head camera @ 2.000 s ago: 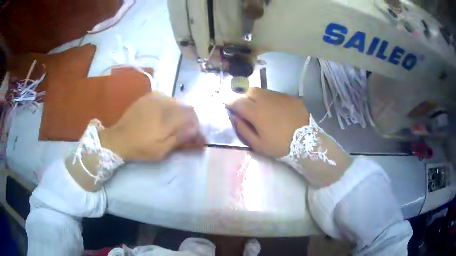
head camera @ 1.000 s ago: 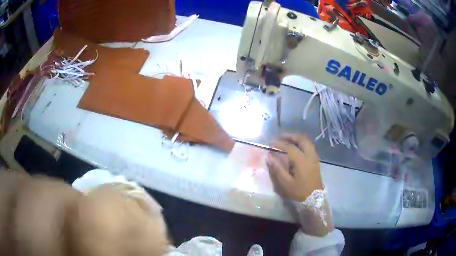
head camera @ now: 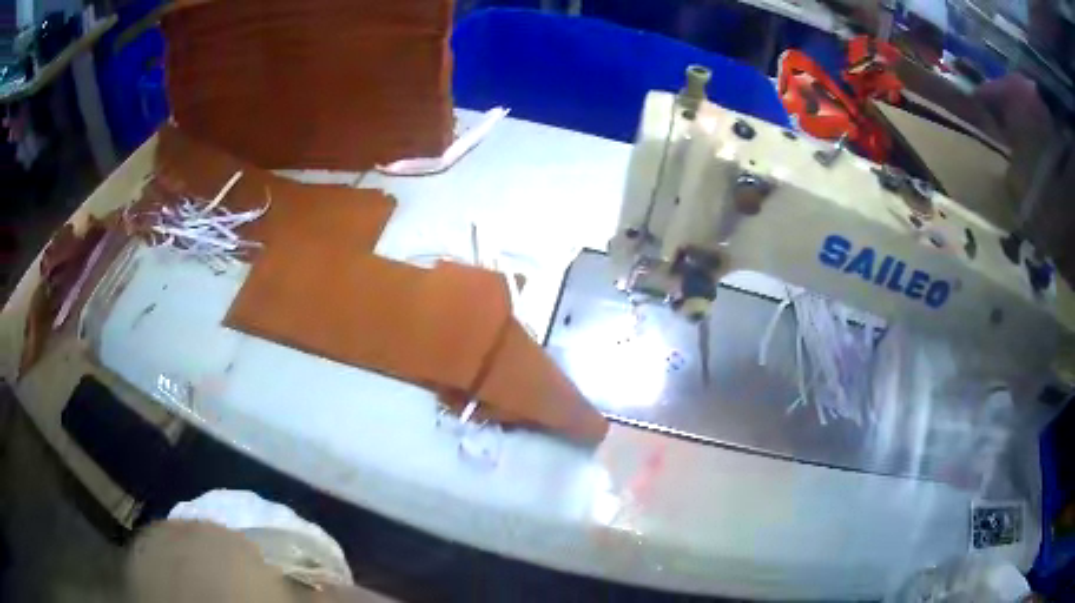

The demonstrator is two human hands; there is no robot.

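Rust-brown fabric panels [head camera: 377, 309] overlap on the white table left of the needle, the front one's point reaching the metal bed [head camera: 754, 412]. White tape ends [head camera: 469, 412] show at their front edge. The cream sewing machine [head camera: 754, 189] has its lit needle area bare of fabric. A bundle of white tapes [head camera: 831, 359] lies beneath its arm. My left hand [head camera: 200, 565] is blurred and cut off at the bottom left; its fingers and any hold are unclear. Only a white lacy sleeve part [head camera: 967, 582] shows at the bottom right; my right hand cannot be made out.
A tall rust-brown fabric stack [head camera: 309, 83] stands at the left rear, with a pale strip [head camera: 454, 151] beside it. Tangled white scraps [head camera: 200, 224] lie at the far left. A blue bin or chair [head camera: 566, 65] and orange-red material [head camera: 825, 100] are behind the table.
My hands have left the needle area. A folded-over panel point now shows at the right of the panels. The view has shifted, showing more behind the machine.
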